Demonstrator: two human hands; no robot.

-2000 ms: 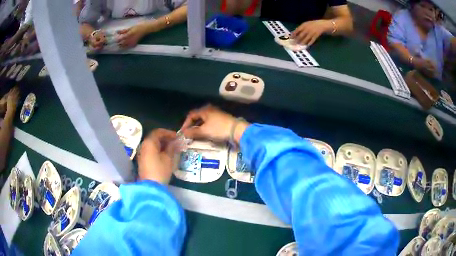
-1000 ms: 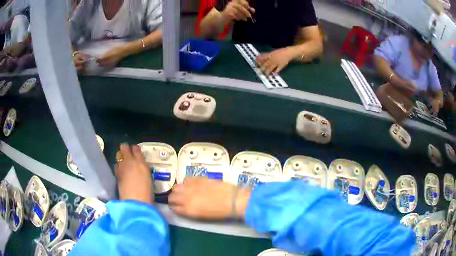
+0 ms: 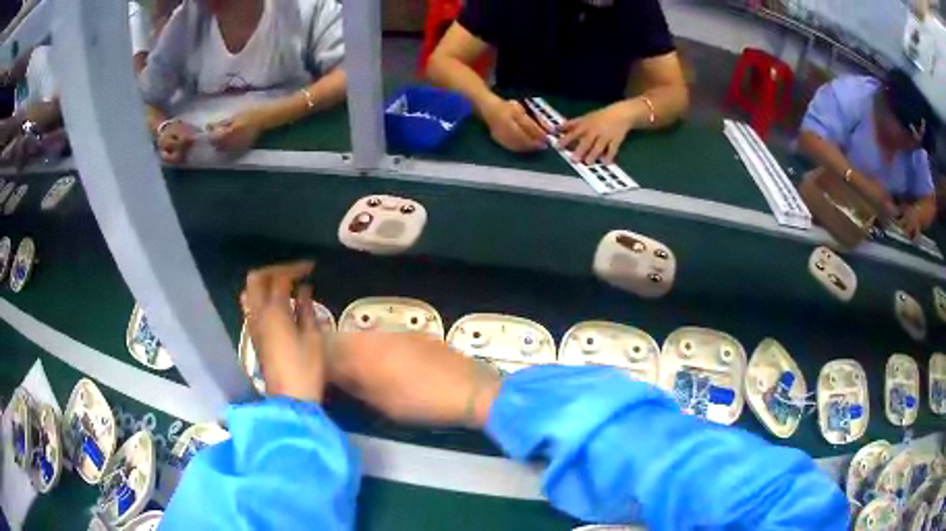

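Cream housing halves with blue parts inside lie in a row on the dark-green belt, such as one right of centre (image 3: pixel 703 358). My left hand (image 3: pixel 280 337) is over the leftmost shell of the near group and covers much of it; its fingers point up and whether it grips the shell is hidden. My right hand (image 3: pixel 394 375) is blurred and lies across the front of a shell (image 3: pixel 392 311), its fingers hidden close to my left hand. Another shell (image 3: pixel 500 338) lies right of it, partly behind my right sleeve.
A pale upright (image 3: pixel 135 197) stands at left. Finished-face housings (image 3: pixel 383 223) lie on the far belt. More shells (image 3: pixel 89 430) are piled at lower left and lower right. Opposite, people work near a blue bin (image 3: pixel 425 118) and a sticker sheet (image 3: pixel 596 166).
The thin part seen earlier between my hands no longer shows. Both hands moved down to the row of shells, then slightly left. The shells and face housings have shifted left since one second ago.
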